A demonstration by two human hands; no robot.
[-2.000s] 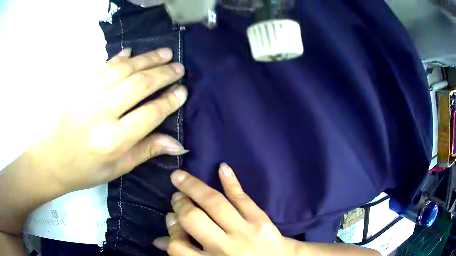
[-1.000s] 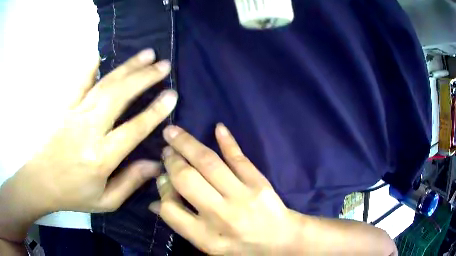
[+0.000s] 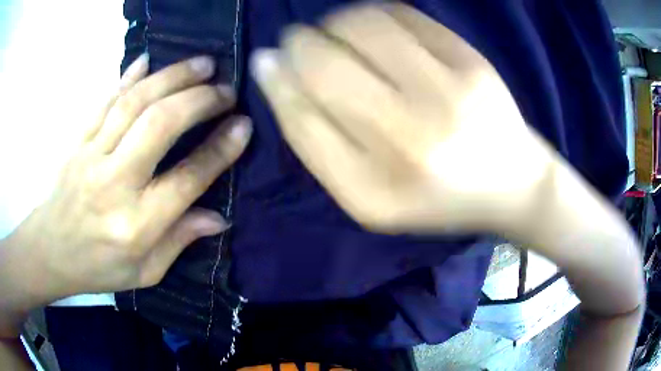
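Note:
The dark ribbed waistband [image 3: 190,27] runs from top to bottom at the left, with pale stitch lines along it. The navy body fabric [image 3: 304,261] lies right of it in loose folds. White frayed thread [image 3: 236,330] shows at the band's lower end. My left hand [image 3: 145,174] lies on the band, palm down, fingers spread, fingertips near the seam. My right hand [image 3: 406,123] is blurred and raised over the body fabric, right of the seam; its fingers are close together and whether it holds anything cannot be seen. No needle or presser foot is in view.
The white table [image 3: 43,130] is at the left, overexposed. At the right edge stands a yellow tray [image 3: 645,134] with a red-edged dark object. Speckled floor [image 3: 500,349] shows at the lower right. Orange letters on my dark top [image 3: 297,367] show at the bottom.
My right hand has moved up and right, off the seam. The band and fabric have shifted up and left, uncovering the frayed lower end. The white knob is no longer visible.

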